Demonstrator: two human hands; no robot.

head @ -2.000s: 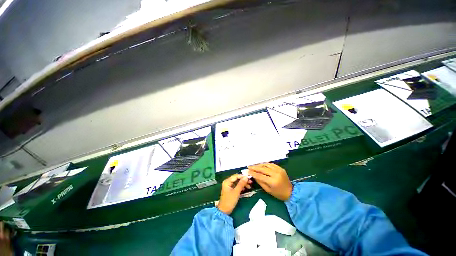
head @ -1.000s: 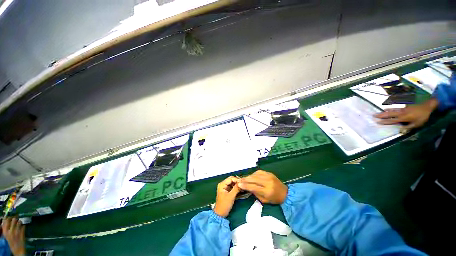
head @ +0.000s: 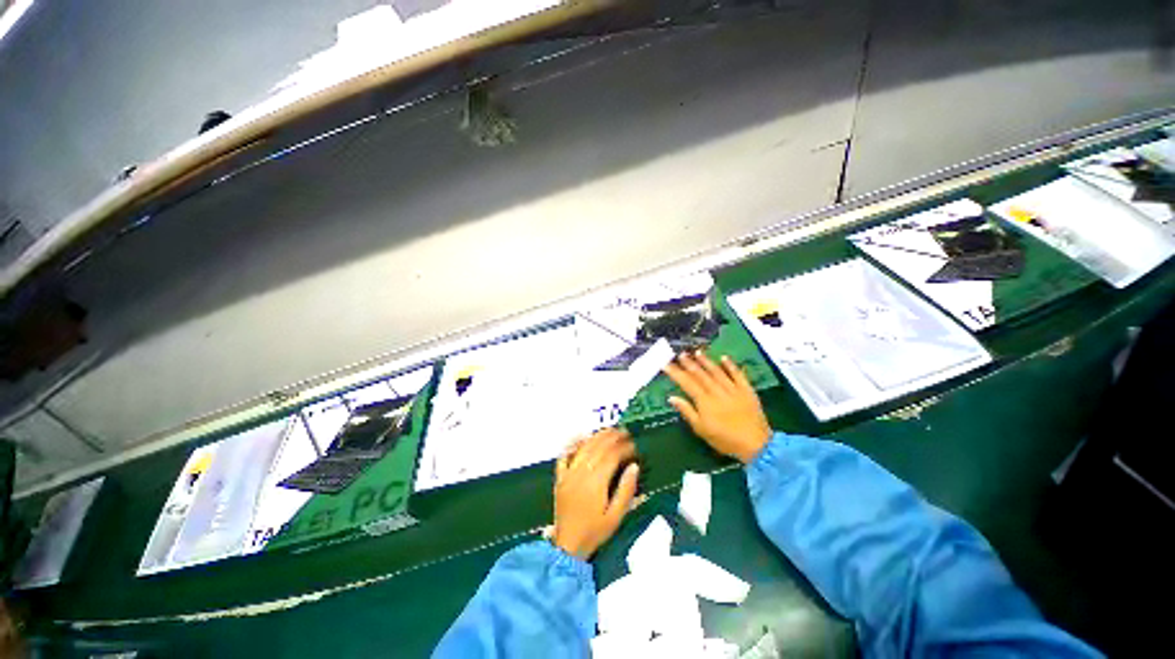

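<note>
A green and white printed box lid with "TABLET PC" lettering [head: 737, 350] lies on the belt in front of me. My right hand [head: 722, 406] lies on its green front part, fingers spread. My left hand [head: 593, 489] is at the front left corner of this lid, beside a white-faced box base [head: 496, 406]. Its fingers are bent and their tips are at the edge; whether they grip anything is unclear. No label can be made out in either hand. A loose pile of small white slips [head: 651, 599] lies below my hands.
A row of lids and white-faced bases runs left and right along the dark green belt [head: 515, 515]. Another lid [head: 348, 470] lies to the left. A pale panel [head: 644, 180] stands behind the belt. A dark object [head: 1121, 451] is at the right.
My hands have parted and moved from above the slips to the lid. The boxes have shifted left. Another slip lies above the pile. The neighbour's hand at the right is gone.
</note>
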